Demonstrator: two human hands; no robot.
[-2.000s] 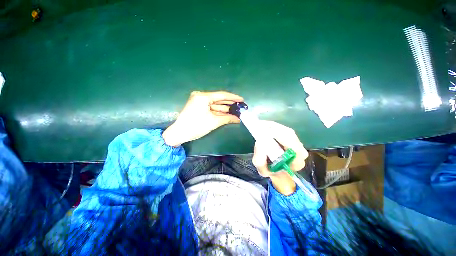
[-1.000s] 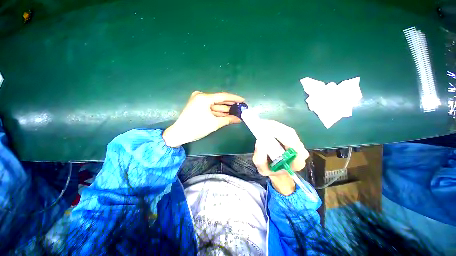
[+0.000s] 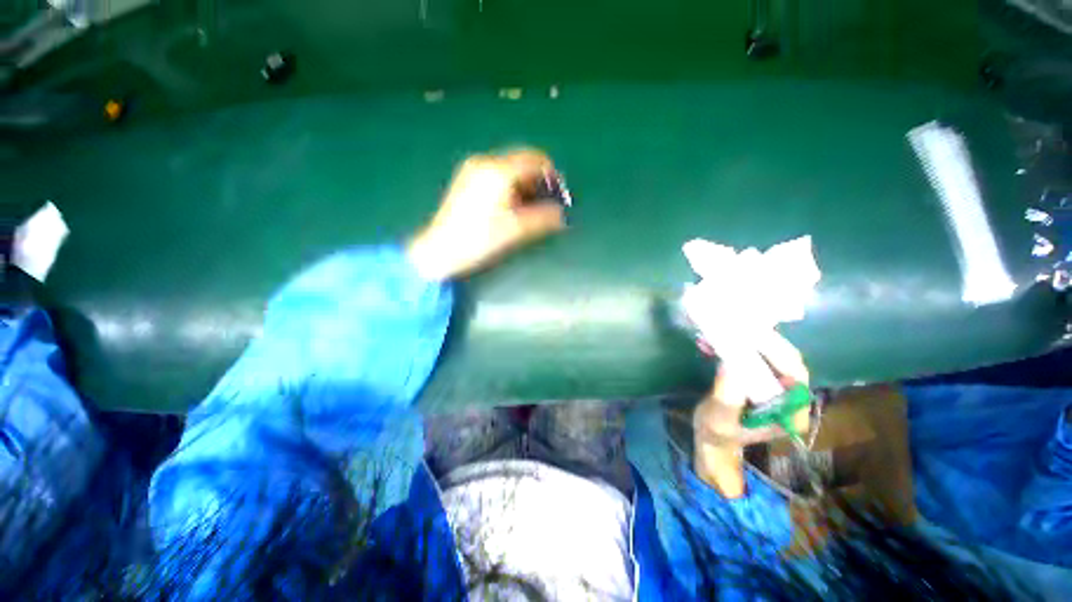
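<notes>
My left hand is over the green belt, blurred, its fingers closed around a small round dark part with a pale detail. My right hand is at the belt's front edge and holds the glue syringe by its barrel; its bright green cap points toward me. The syringe's front end meets the white wiping paper and its tip cannot be told from the paper.
Dark parts and an amber part lie along the belt's far side. White strips and shiny scatter lie at the right. Another white paper is far left. A cardboard box stands below the belt.
My left hand has moved forward over the belt with the dark part. My right hand has moved right, taking the syringe from the part to the paper. The view has shifted, showing more of the belt's far side.
</notes>
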